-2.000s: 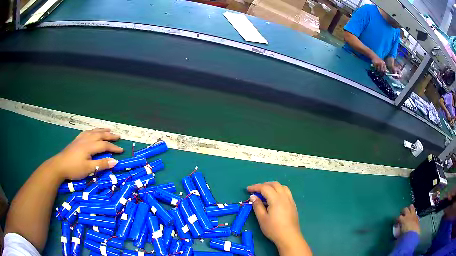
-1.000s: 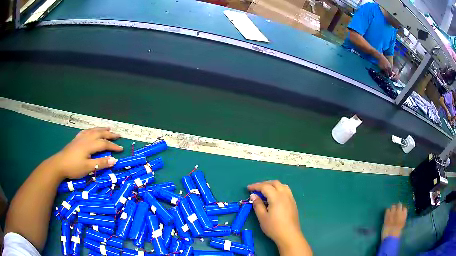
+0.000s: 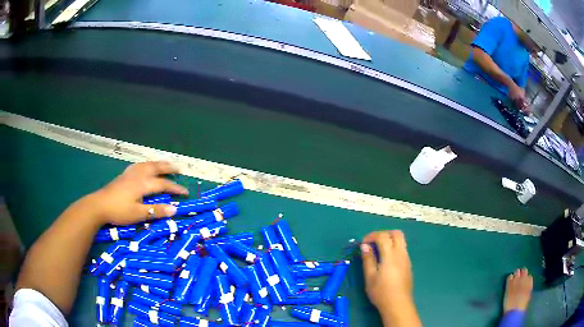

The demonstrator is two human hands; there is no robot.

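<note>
A heap of blue batteries [image 3: 204, 274] with white patches and thin leads lies on the green worktop. My left hand [image 3: 136, 193] rests over the heap's upper left, fingers apart, thumb on a battery; a blue battery shows between thumb and fingers. My right hand [image 3: 389, 271] is right of the heap, fingers curled round a blue battery, mostly hidden, its lead and small white plug sticking out to the left. A white fan body [image 3: 426, 165] lies on the dark green belt, its short handle pointing right. A second fan body [image 3: 526, 191] lies further right.
The cream edge strip [image 3: 333, 195] runs between worktop and belt. Another person's hand [image 3: 518, 290] rests on the worktop at right, near a black device [image 3: 559, 248]. A white flat strip [image 3: 342, 39] lies on the far ledge. A person in blue [image 3: 501, 54] works beyond it.
The view has shifted, so the heap sits further right in the picture. My right hand has moved right, away from the heap, with the battery. The fan bodies have come leftward along the belt.
</note>
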